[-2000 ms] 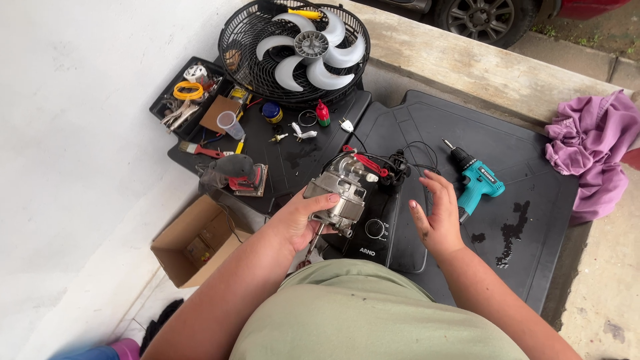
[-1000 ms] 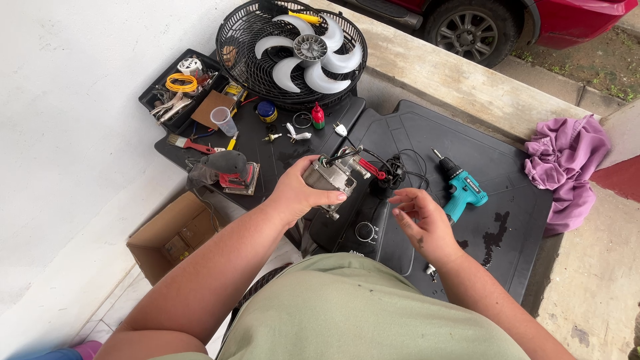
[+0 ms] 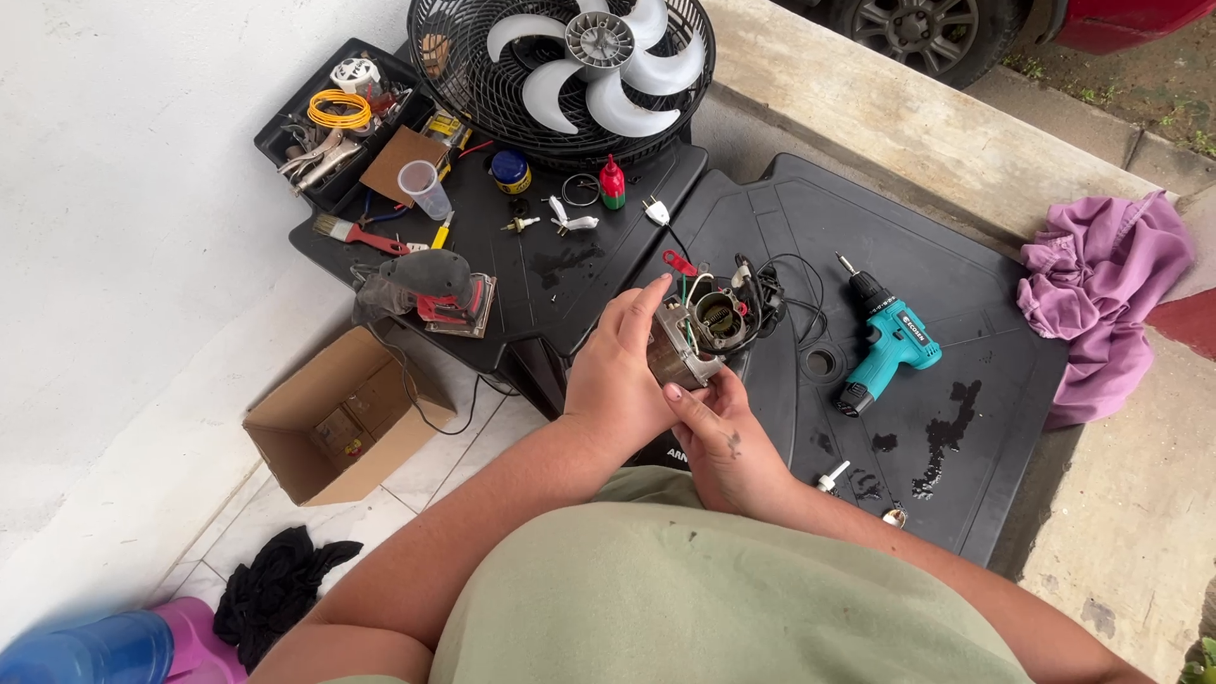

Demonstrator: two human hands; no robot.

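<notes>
A metal fan motor (image 3: pixel 682 344) is held between both hands near the middle of the view. My left hand (image 3: pixel 622 366) wraps its left side, fingers pointing up. My right hand (image 3: pixel 727 427) grips its lower end from below, the thumb on the casing. White and green wires run over the motor. Against its right side sits an open black housing (image 3: pixel 724 318) with a round cavity and a coiled spring inside. A red plastic piece (image 3: pixel 679 263) lies just above the motor. Part of a black base shows under the hands.
Black tables carry a teal cordless drill (image 3: pixel 888 347), a sander (image 3: pixel 437 290), a paintbrush (image 3: pixel 361 233), a plastic cup (image 3: pixel 425 188), a toolbox (image 3: pixel 271 142) and a fan grille with blades (image 3: pixel 600 43). A cardboard box (image 3: pixel 332 418) stands on the floor; purple cloth (image 3: pixel 1102 294) hangs at the right.
My right hand has moved left from beside the motor and now grips its lower end. The motor has turned in my left hand, and its wired end faces the black housing.
</notes>
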